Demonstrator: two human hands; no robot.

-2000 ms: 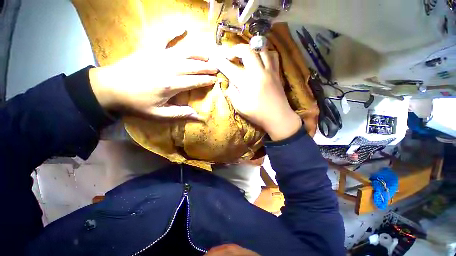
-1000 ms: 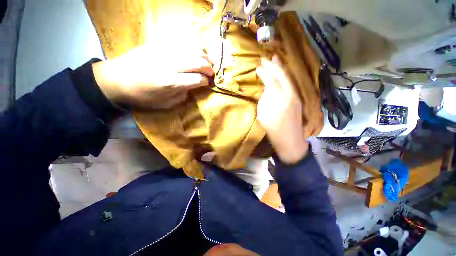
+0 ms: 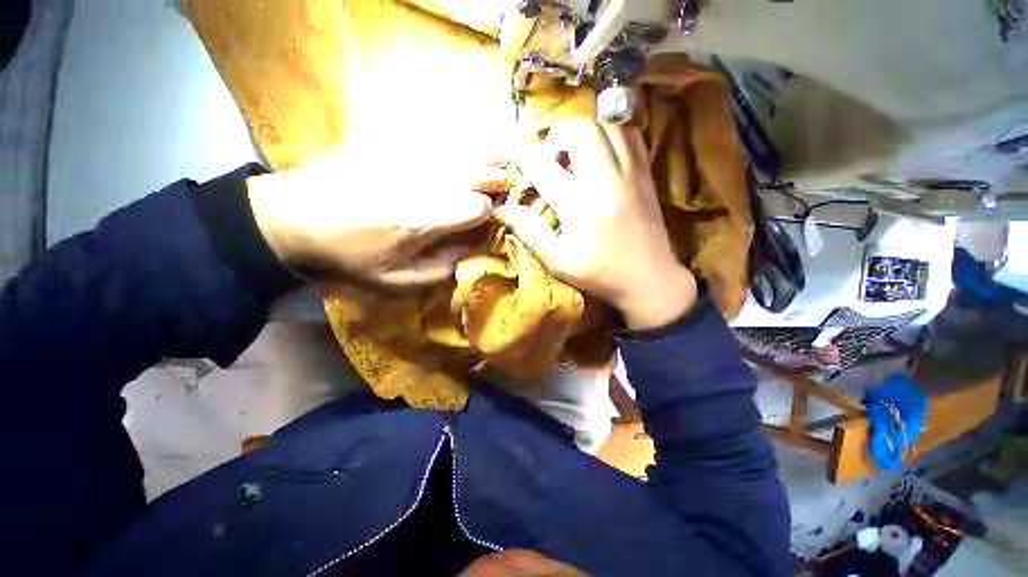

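Note:
A large mustard-brown cloth [image 3: 519, 321] lies bunched under both hands, its lower edge hanging at my jacket. My left hand [image 3: 383, 220] comes from the left, its fingertips pinching a gathered fold of the cloth; strong glare washes out its upper part. My right hand [image 3: 597, 220] grips the same fold from the right, its fingertips close to the left ones. The needle and presser foot parts [image 3: 521, 85] are just beyond the fingertips at top centre. A dark knob with a shiny end [image 3: 616, 104] sits above my right hand.
The cream machine body [image 3: 834, 68] fills the top right. Black-handled shears [image 3: 776, 265] and a dark bent rod [image 3: 840, 209] lie right of the cloth. A small black panel [image 3: 894, 277] is at the table's right end. A wooden bench [image 3: 862, 451] holds a blue bundle [image 3: 896, 423].
My right hand was lying apart on the cloth a second ago; it has moved left and up beside my left fingertips and gripped the cloth. The middle of the cloth is more bunched.

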